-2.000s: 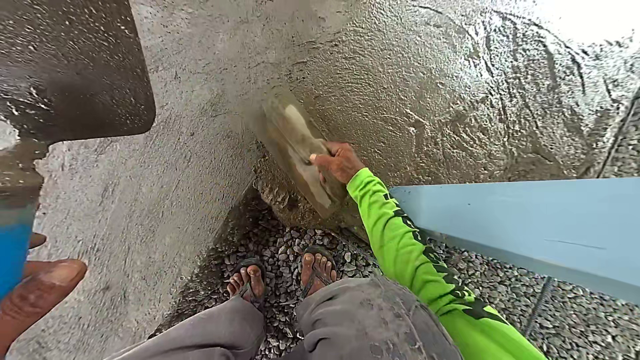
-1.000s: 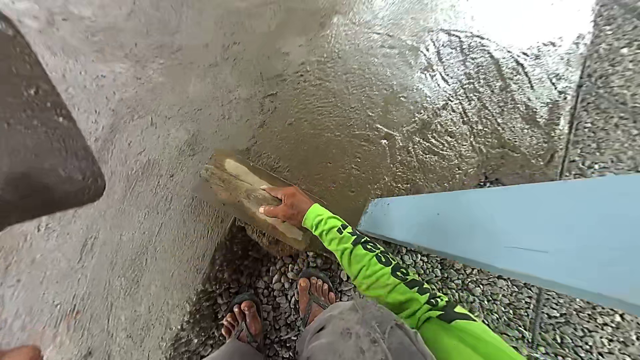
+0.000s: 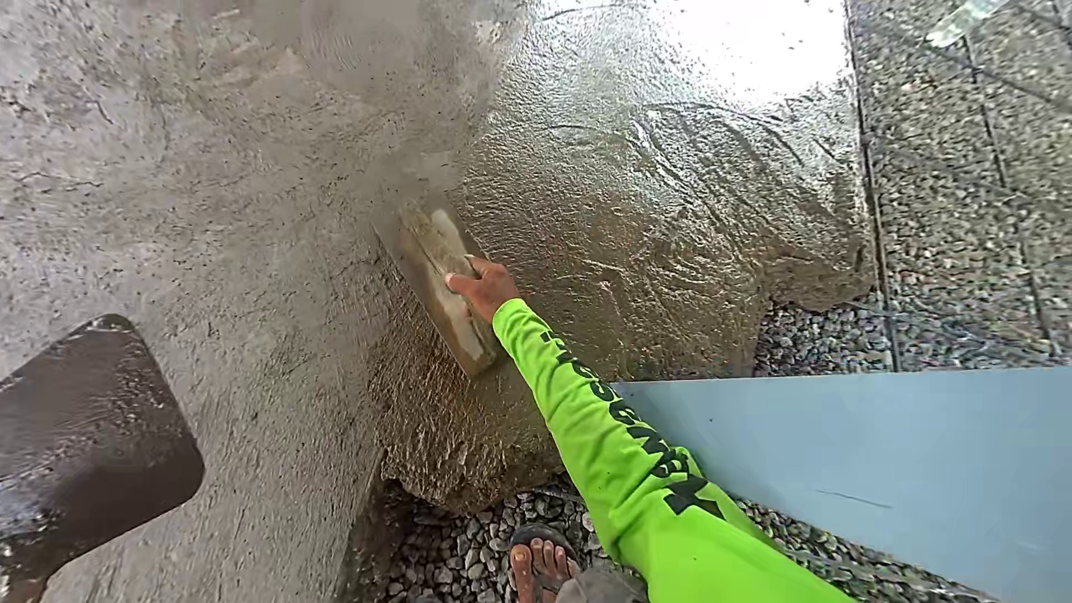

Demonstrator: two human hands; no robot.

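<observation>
My right hand (image 3: pixel 484 287), in a bright green sleeve, grips the handle of a long, flat plastering float (image 3: pixel 444 285). The float lies tilted in the middle of the view, on wet mortar (image 3: pixel 603 285) beside the rough grey concrete wall surface (image 3: pixel 276 335). Smears of mortar cover its back. At the left edge, a dark, wet metal blade (image 3: pixel 109 444), perhaps a shovel or large trowel, reaches into view; what holds it is hidden. My left hand is out of view.
A pale blue metal beam or panel (image 3: pixel 879 469) crosses the lower right. Loose gravel (image 3: pixel 469 544) lies around my sandalled foot (image 3: pixel 540 565). Beyond the mortar's right edge are more gravel and thin rebar (image 3: pixel 875 209). The mortar ends in a ragged lower edge.
The left hand, partly seen at the left edge earlier, has left the view. The dark blade now shows lower at the left. My right hand still holds the float, now turned steeper.
</observation>
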